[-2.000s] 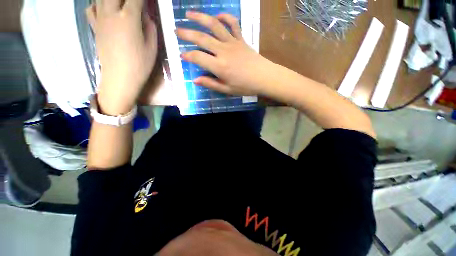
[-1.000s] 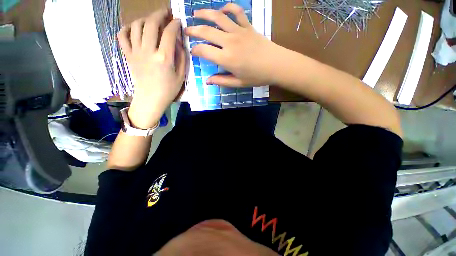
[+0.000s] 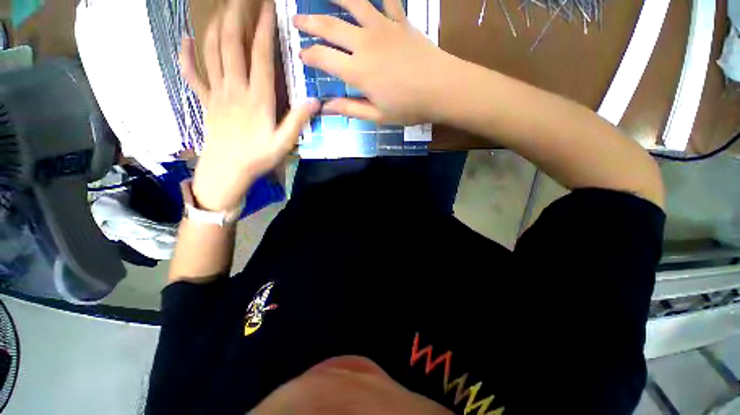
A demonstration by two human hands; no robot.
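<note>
A blue solar cell matrix (image 3: 345, 139) with silver grid lines and white side edges lies at the top centre, its near end at the table edge. Its far part is cut off by the frame. My right hand (image 3: 381, 69) lies spread and palm down on it, holding nothing visible. My left hand (image 3: 239, 97) is palm down with fingers extended beside the matrix's left edge, its thumb tip at that edge near my right thumb. What lies under my left palm is hidden.
White sheets (image 3: 122, 81) and a bundle of silver ribbon (image 3: 174, 73) lie at left. Loose ribbon pieces (image 3: 568, 10) and two white strips (image 3: 637, 61) lie at right, near a dark cable (image 3: 706, 154). A grey device (image 3: 65, 162) stands far left.
My left hand has opened from curled fingers to straight ones. My right hand stays spread on the matrix. The view has shifted, so the table shows higher in the frame.
</note>
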